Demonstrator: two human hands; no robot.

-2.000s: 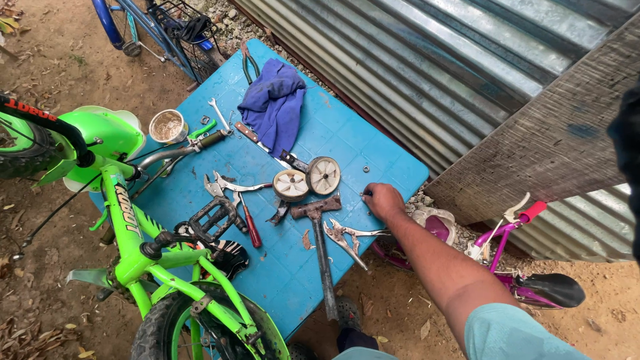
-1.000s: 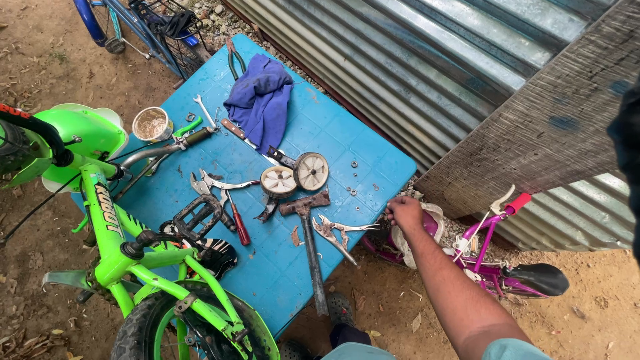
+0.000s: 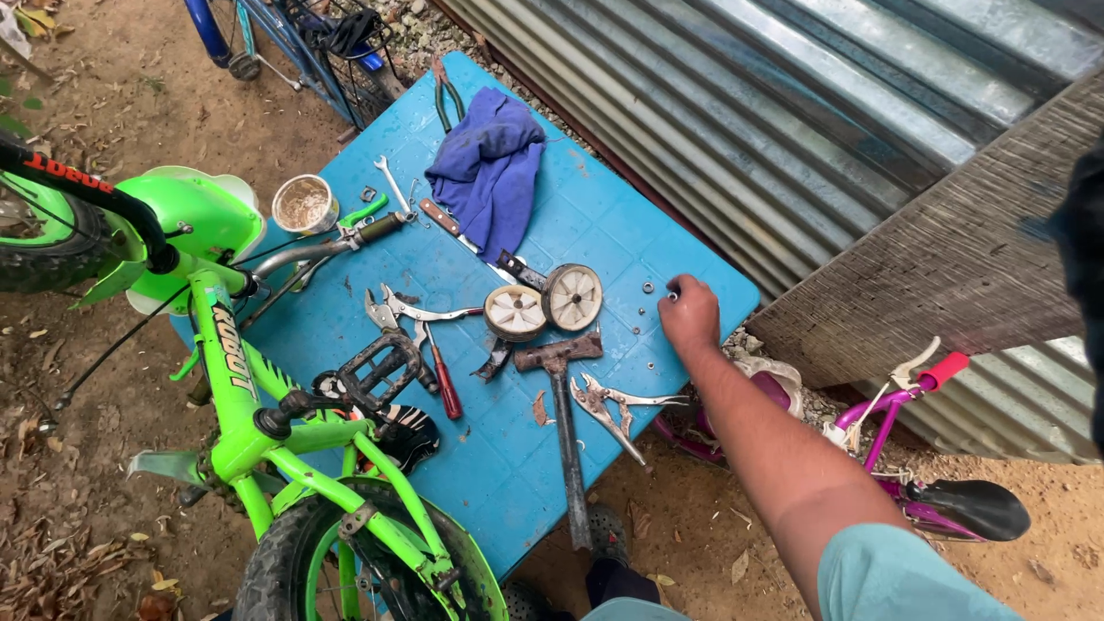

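Observation:
My right hand (image 3: 692,316) is over the right part of the blue plastic table (image 3: 604,216), its fingers curled around a small metal piece, perhaps a nut. Several small nuts (image 3: 648,287) lie just left of it. A pair of training wheels (image 3: 572,297), a hammer (image 3: 565,414) and locking pliers (image 3: 604,405) rest farther left and nearer me. More locking pliers (image 3: 431,312), a red-handled screwdriver (image 3: 446,384) and a bicycle pedal (image 3: 379,366) are about mid-table. A purple cloth (image 3: 496,164) partly covers a wooden-handled knife (image 3: 440,216). My left hand is out of view.
A green child's bicycle (image 3: 228,345) leans over the table's left side. A tub (image 3: 304,204), a wrench (image 3: 392,184) and green-handled pliers (image 3: 447,99) lie toward the far side. Corrugated metal sheeting (image 3: 690,112) borders the right; a purple bicycle (image 3: 888,414) stands beyond my arm.
My right hand has moved from the table's right edge back over the tabletop, beside the small nuts. The tools and training wheels have stayed in place.

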